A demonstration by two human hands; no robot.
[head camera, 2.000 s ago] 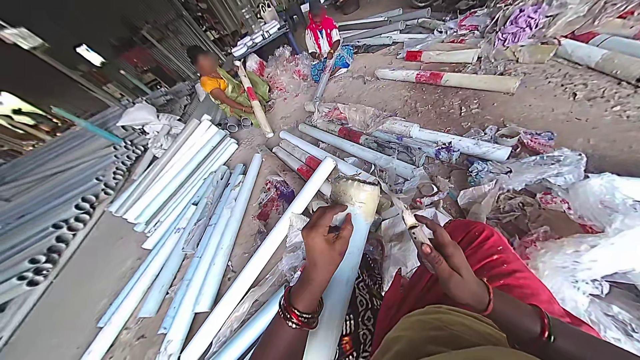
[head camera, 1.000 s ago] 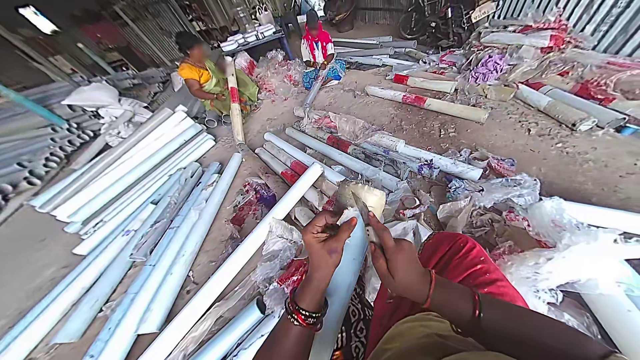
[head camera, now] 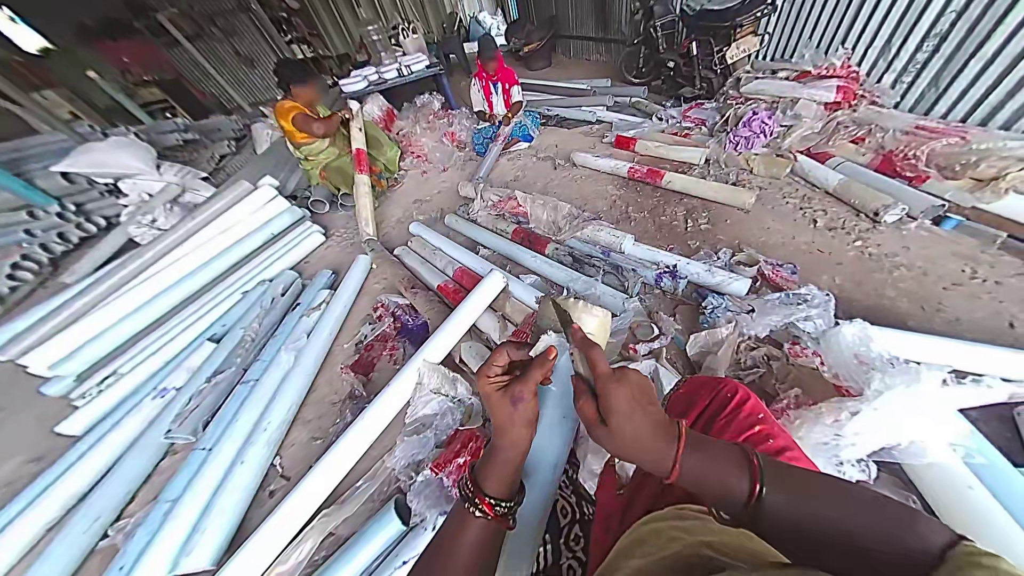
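A pale blue pipe [head camera: 548,440] slants up from my lap, with a cream-coloured piece [head camera: 588,320] at its upper end. My right hand [head camera: 628,408] grips a knife [head camera: 570,332], its dark blade lying against the pipe near that end. On the pipe's left side, my left hand [head camera: 516,388] pinches a whitish scrap of wrapping [head camera: 550,346] between thumb and fingers. Beside my left forearm, a long white pipe [head camera: 384,400] lies diagonally.
Many white, blue and grey pipes [head camera: 184,272] lie in rows at the left. Crumpled clear plastic [head camera: 904,384] lies at the right, and red-banded pipes [head camera: 664,180] rest further off. Two people [head camera: 328,136] sit at the back, each with a pipe. A motorcycle [head camera: 688,48] stands behind.
Two seconds ago my right hand held the knife apart from the pipe; now the blade is against its upper end. My left hand has moved to the wrapping scrap. The view has shifted.
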